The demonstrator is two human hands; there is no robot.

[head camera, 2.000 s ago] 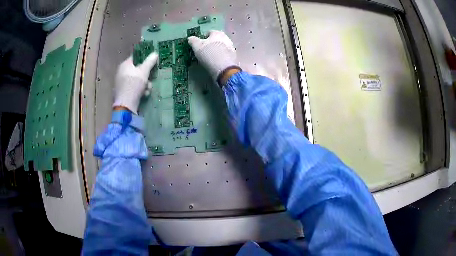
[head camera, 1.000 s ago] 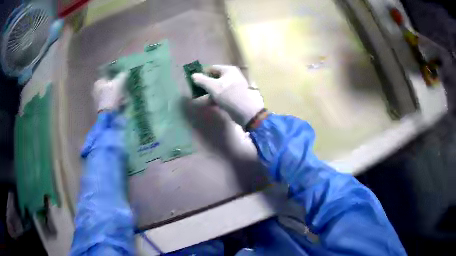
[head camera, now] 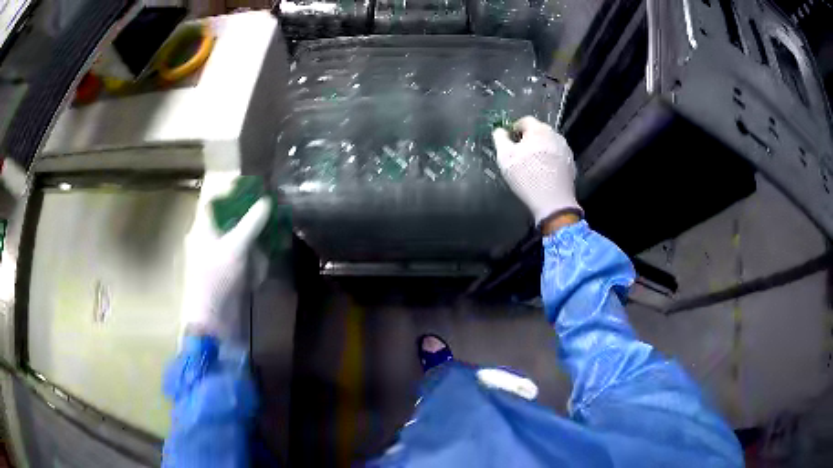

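Note:
Stacked clear blister trays [head camera: 365,206] stand in front of me, with green boards in some pockets. My right hand [head camera: 539,169], in a white knit glove, is over the right side of the top tray, its fingertips pinched at a small green board [head camera: 501,125], mostly hidden by the fingers. My left hand [head camera: 224,260], gloved and blurred, is left of the trays and holds green circuit boards [head camera: 239,203] between thumb and fingers.
The machine's pale yellow-green panel [head camera: 110,292] is at the left. A yellow tape roll [head camera: 188,57] lies on the white housing. More trays [head camera: 416,16] stand behind. A black slotted rack [head camera: 676,174] is at the right. My foot [head camera: 433,351] shows on the floor below.
The view has turned right from the machine table to the trays; the fixture is out of view. Both hands have left the fixture, and my right hand has come over the top tray.

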